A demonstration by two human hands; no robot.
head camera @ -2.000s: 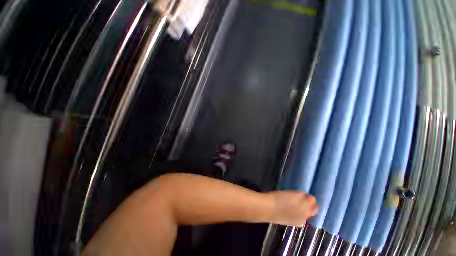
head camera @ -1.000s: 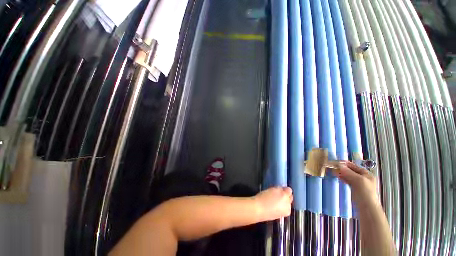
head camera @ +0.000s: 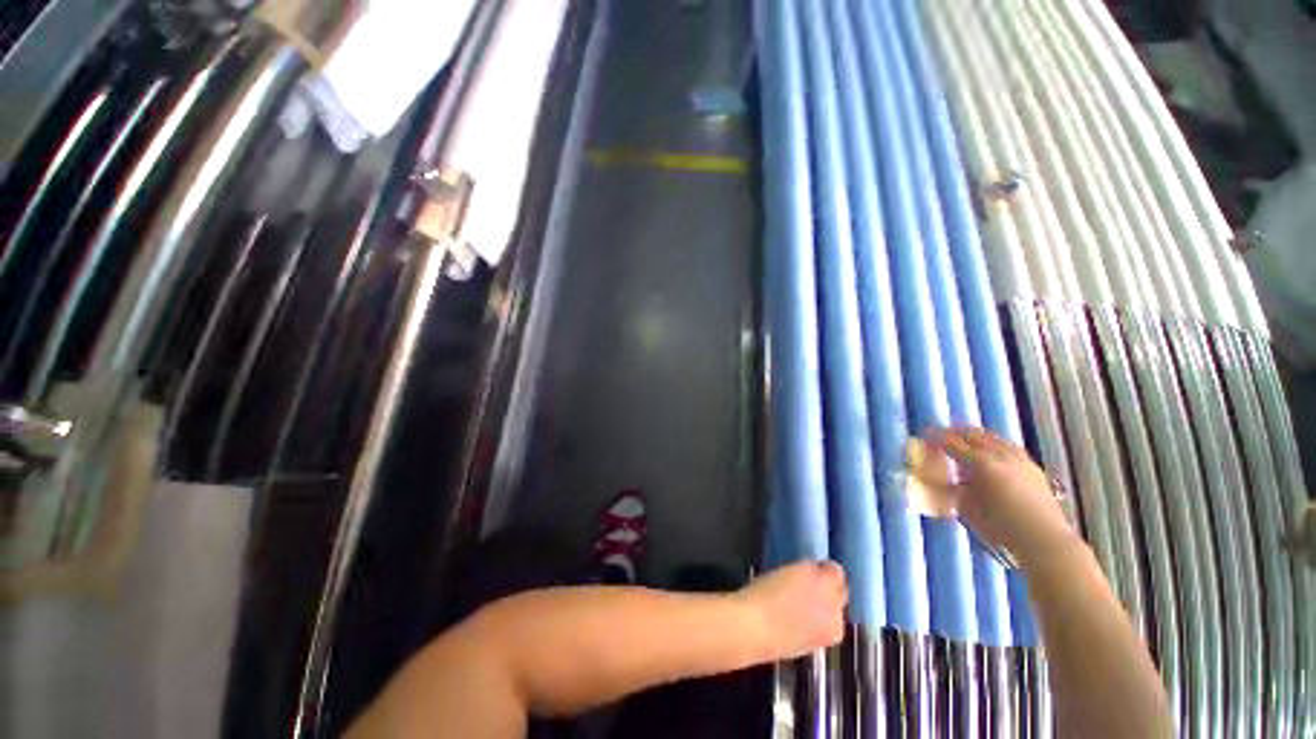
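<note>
Light blue fabric [head camera: 878, 289] lies in long parallel ridges over shiny metal tubes [head camera: 902, 686], whose bare parts show below its near edge. My left hand [head camera: 801, 606] is curled at the fabric's near left corner, its fingers closed on the edge; the fingertips are partly hidden. My right hand [head camera: 1003, 498] is over the fabric's right part and holds a small tan clip pad [head camera: 931, 479]. A shiny metal part shows beside the hand; the clip itself is mostly hidden and blurred.
Cream fabric [head camera: 1097, 188] covers tubes to the right, with a small clip [head camera: 999, 185] at its left side. A dark aisle floor [head camera: 650, 289] with a yellow line lies left of the blue fabric. Another tube rack at the left bears white fabric [head camera: 505, 130] and a clip [head camera: 437, 202].
My right hand has come into view with the pad and now covers more of it, slightly further left. My left hand stays at the fabric's edge. The view has turned.
</note>
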